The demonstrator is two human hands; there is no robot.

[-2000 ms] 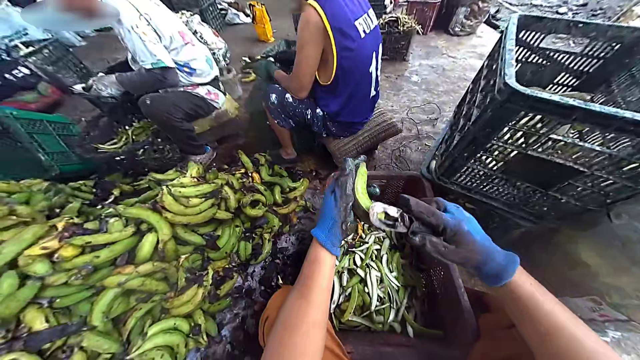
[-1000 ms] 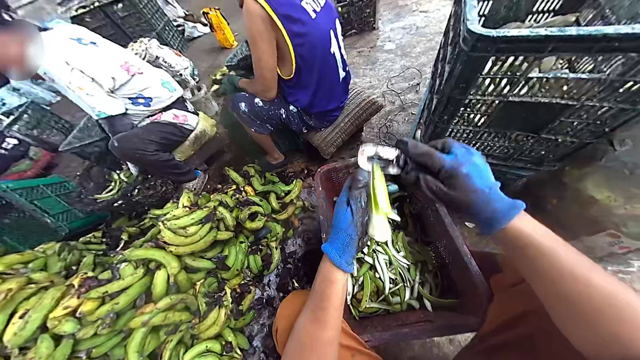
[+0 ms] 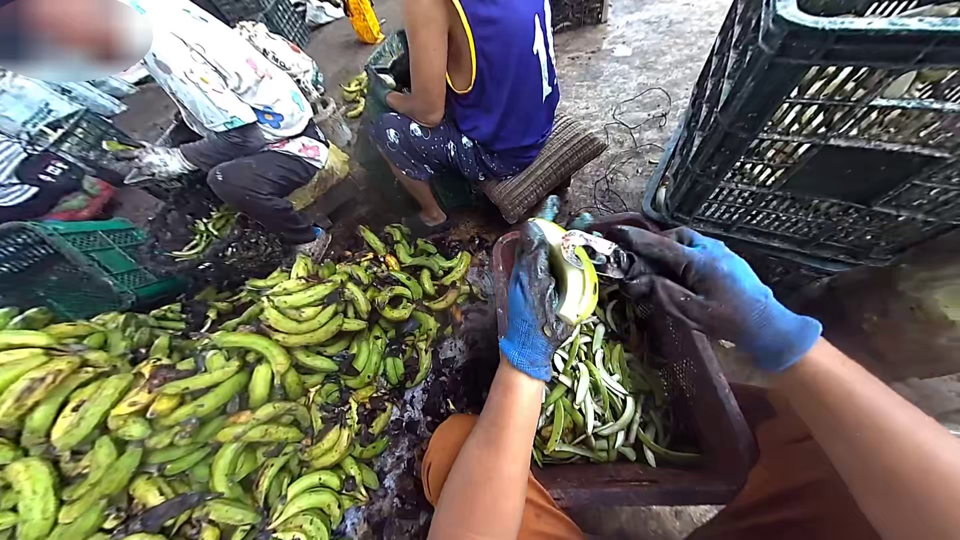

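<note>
My left hand [image 3: 534,300], in a blue glove with a dark coated palm, grips a partly peeled green plantain [image 3: 576,289] over a dark red plastic crate [image 3: 637,491]. My right hand [image 3: 709,285], gloved alike, holds a peeler-like tool [image 3: 589,244] with a pale head and dark handle against the plantain's upper part. Pale flesh shows beside a strip of green skin. Beneath both hands, strips of green and white peel [image 3: 592,397] lie in the crate. A large heap of green plantains [image 3: 247,405] covers the ground to the left.
Tall black plastic crates [image 3: 810,157] with pale contents stand at the right. Ahead, a person in a purple jersey [image 3: 502,82] sits on a woven cushion [image 3: 547,169]. Another person in a floral top [image 3: 217,75] sits at the upper left, near a green crate [image 3: 97,259].
The plantain's exposed flesh now faces up between my hands. My right hand keeps the tool at the plantain throughout. The view has tilted downward since the earliest frame.
</note>
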